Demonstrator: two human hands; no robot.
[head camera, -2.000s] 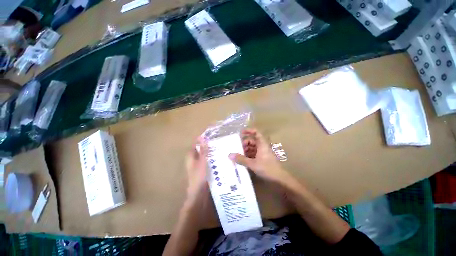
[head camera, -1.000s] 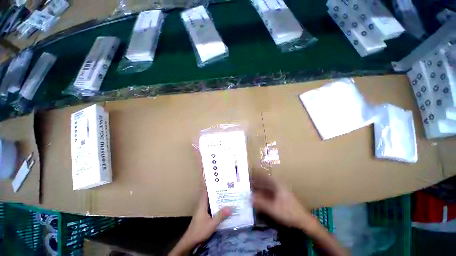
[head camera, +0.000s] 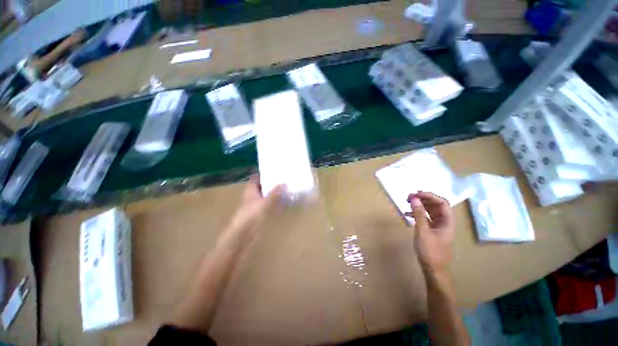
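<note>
My left hand (head camera: 261, 199) holds the lower end of a white product box (head camera: 283, 142), whose far end reaches over the green conveyor belt. The box is blurred; a little clear film shows at its near end. My right hand (head camera: 432, 219) holds nothing, fingers curled and apart, over the near edge of the stack of empty bags (head camera: 421, 174). A second bag pile (head camera: 501, 207) lies to the right of it. An unbagged product box (head camera: 106, 269) lies on the cardboard at the left.
Several bagged boxes (head camera: 160, 120) lie along the green conveyor belt (head camera: 196, 152). Icon-sided boxes (head camera: 549, 152) are piled at the right by a grey metal post (head camera: 552, 61). A slim whitish item (head camera: 15, 304) lies at the far left. Shiny tape (head camera: 352, 251) marks the cardboard.
My left hand has carried the box from near my body forward to the belt. My right hand has left the box and moved right to the bag stack. The view has shifted.
</note>
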